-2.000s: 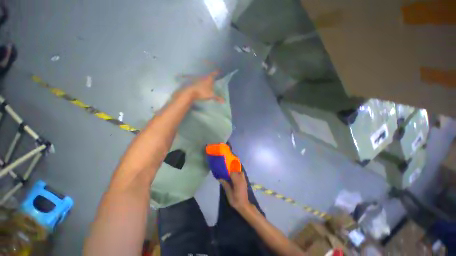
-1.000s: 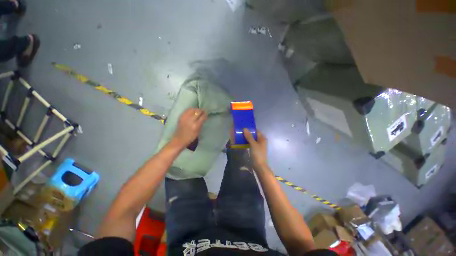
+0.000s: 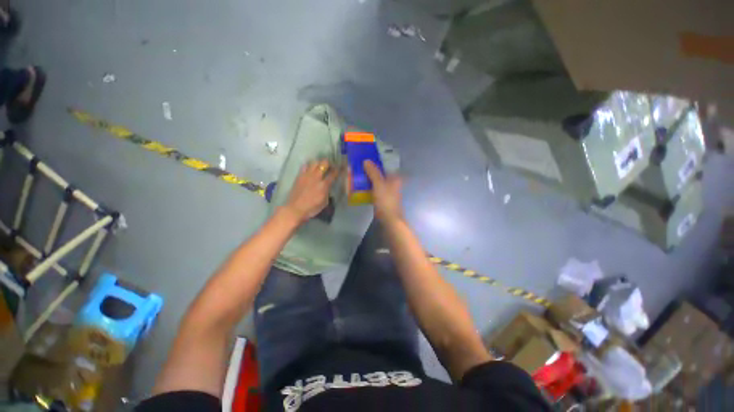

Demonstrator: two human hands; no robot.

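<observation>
A pale green woven sack [image 3: 322, 241], wrapped into a parcel shape, lies on the floor at my feet. Its far end is folded to a narrow tip. My left hand [image 3: 310, 189] presses on the sack's upper face, beside a dark patch [image 3: 327, 211]. My right hand [image 3: 384, 189], slightly blurred, holds a blue tape gun [image 3: 365, 165] with an orange front over the sack's right side. Whether tape runs from it to the sack cannot be told.
Green parcels [image 3: 527, 121] with white labels stand at right, under a large brown carton [image 3: 636, 40]. A tube frame [image 3: 68, 189] and blue stool [image 3: 121, 310] are at left. Open cartons [image 3: 527, 338] lie lower right. A person's foot [image 3: 28, 95] shows upper left.
The sack's far part went from spread out to folded in. My left hand drew back from the far end onto the sack. The tape gun has risen and moved over the sack's right side.
</observation>
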